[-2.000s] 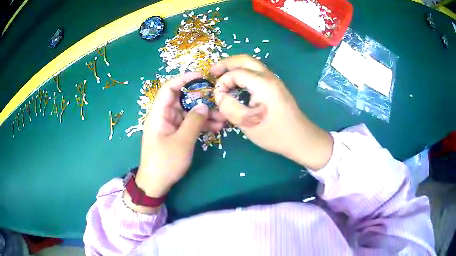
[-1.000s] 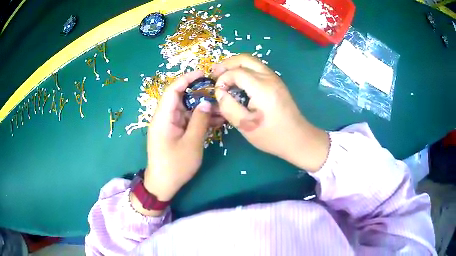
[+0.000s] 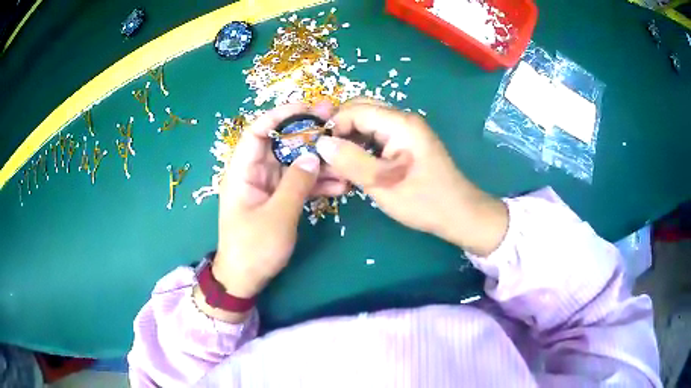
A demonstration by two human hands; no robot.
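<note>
My left hand (image 3: 265,189) holds a round dark unit (image 3: 294,144) with a black rim and a blue-silver inside, its thumb on the lower edge. An orange flex cable (image 3: 303,133) with white ends lies across the unit's face. My right hand (image 3: 394,163) is at the unit's right side, its thumb tip on the face and its fingers behind the edge. Whether the right fingers grip the cable or only press is unclear. A second dark round thing shows partly behind the right fingers.
An orange and white heap (image 3: 295,64) lies beyond my hands. Forked flex cables (image 3: 125,144) lie at left. A waiting unit (image 3: 232,39) sits by the yellow stripe (image 3: 98,89). A red tray (image 3: 454,34) and clear bag (image 3: 547,114) are at right.
The orange cable now lies more flatly across the unit, and the right thumb has moved onto its face. The small unit beyond the yellow stripe has moved right and up.
</note>
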